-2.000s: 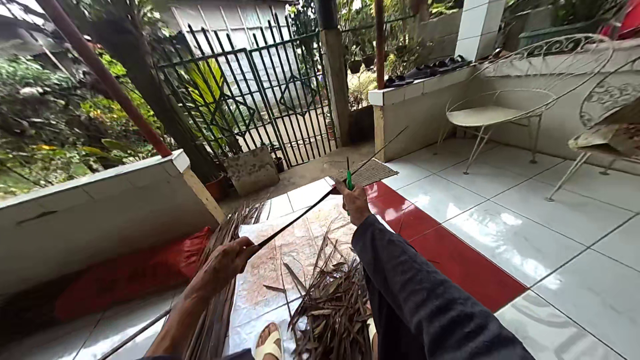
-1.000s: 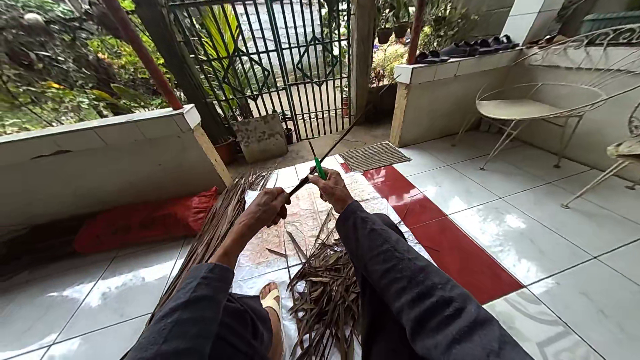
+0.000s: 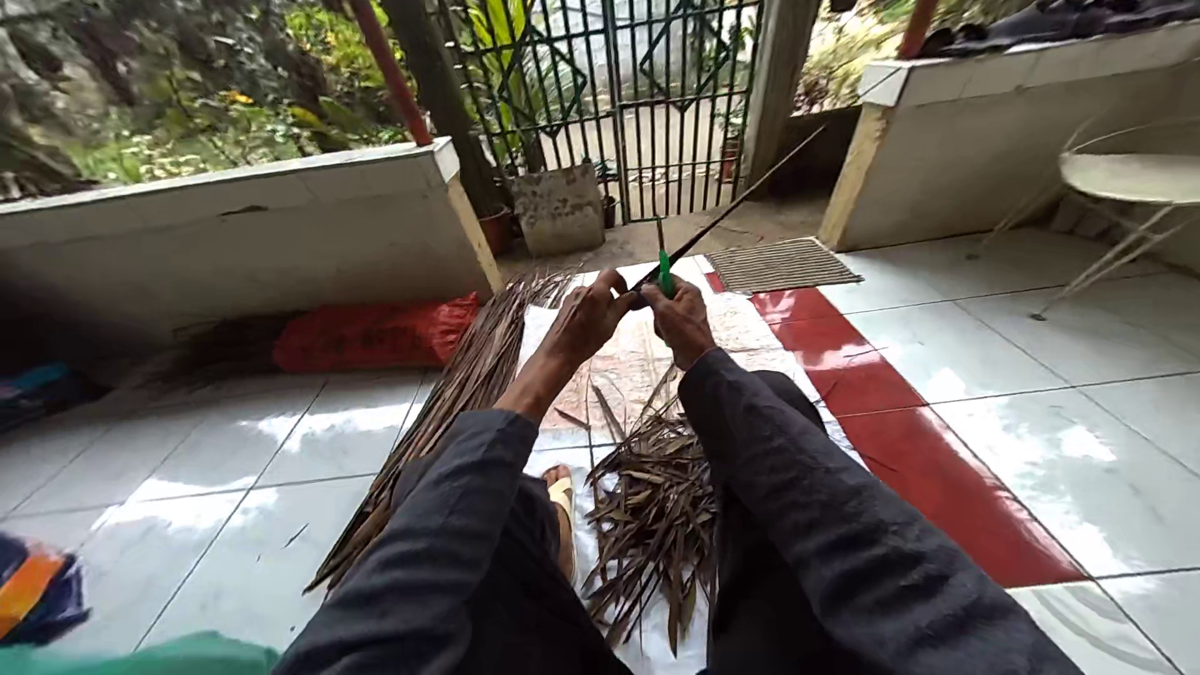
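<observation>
My left hand [image 3: 589, 319] pinches a long, dark dried palm leaf strip [image 3: 722, 217], which slants up and away to the right. Close beside it, my right hand [image 3: 682, 323] is closed on a green-handled knife [image 3: 665, 274] whose thin dark blade points upward; the strip passes against the knife. A long bundle of brown dried leaf strips [image 3: 459, 394] lies on the floor left of my legs. Between my feet is a heap of short leaf scraps [image 3: 656, 506], partly on a printed white sheet [image 3: 741, 352].
A red sack [image 3: 375, 333] lies against the low left wall [image 3: 281, 234]. Ahead are a ribbed doormat [image 3: 783, 265] and a green metal gate [image 3: 614, 112]. A white metal chair [image 3: 1130, 178] stands at the right. Colored cloth or bags [image 3: 42, 586] lie at lower left.
My left hand was well down the strip, apart from the right hand, two seconds ago; it is now close beside the right hand. The view has tilted down and turned left.
</observation>
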